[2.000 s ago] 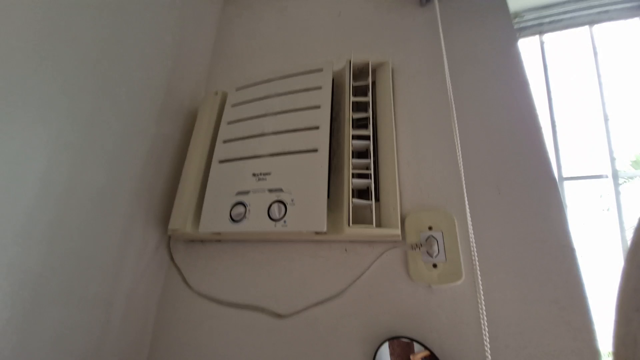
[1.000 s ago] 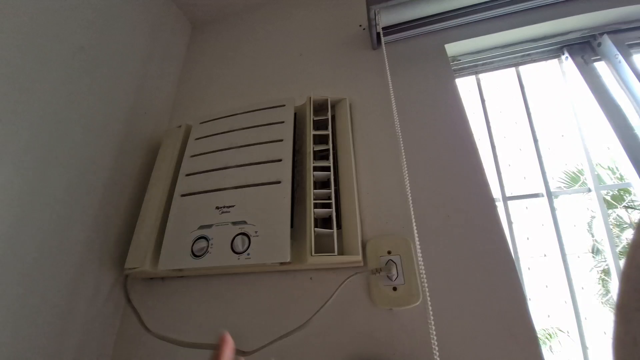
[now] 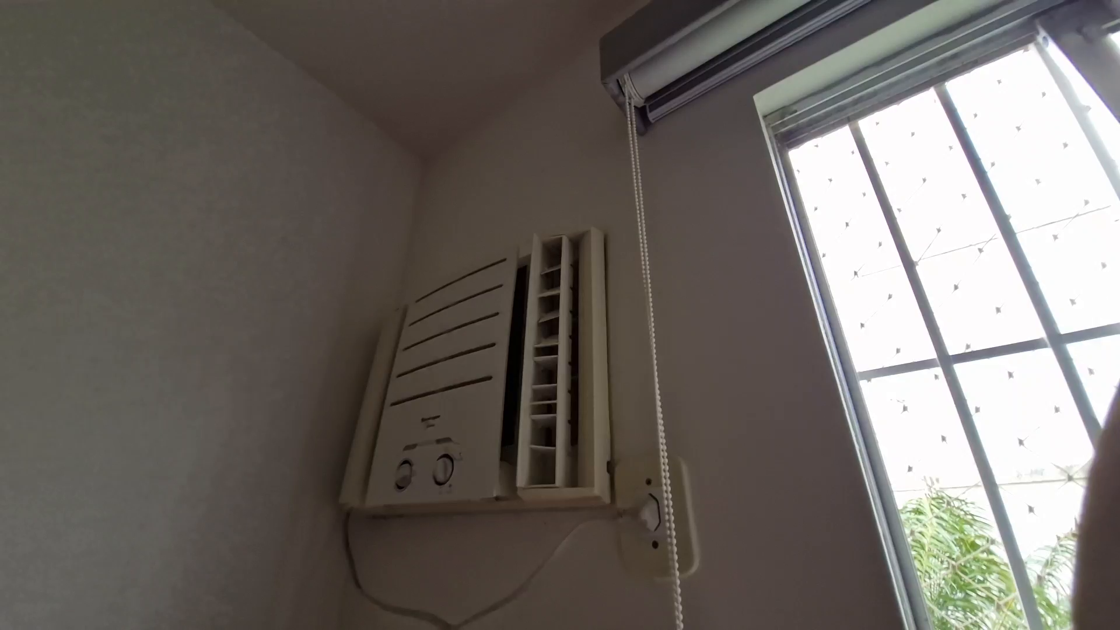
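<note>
Neither of my hands shows in the head view. A window air conditioner (image 3: 446, 394) is set in the wall, with a slotted front panel, two round knobs (image 3: 444, 470) low on it and a louvered vent (image 3: 546, 367) on its right side. Its power cord (image 3: 516, 588) hangs in a loop below and runs to a plug (image 3: 649, 514) in a wall outlet (image 3: 684, 525). A beaded blind chain (image 3: 649, 306) hangs down in front of the outlet plate.
A roller blind (image 3: 691, 52) is mounted near the ceiling. At right stands a window with metal bars (image 3: 936, 350), netting and green fronds (image 3: 954, 551) outside. A dark blurred shape (image 3: 1098, 534) cuts into the right edge. A plain wall (image 3: 175, 350) fills the left.
A fingertip seen at the bottom edge one second ago is out of view. The view has shifted up and to the right, showing more of the blind and window.
</note>
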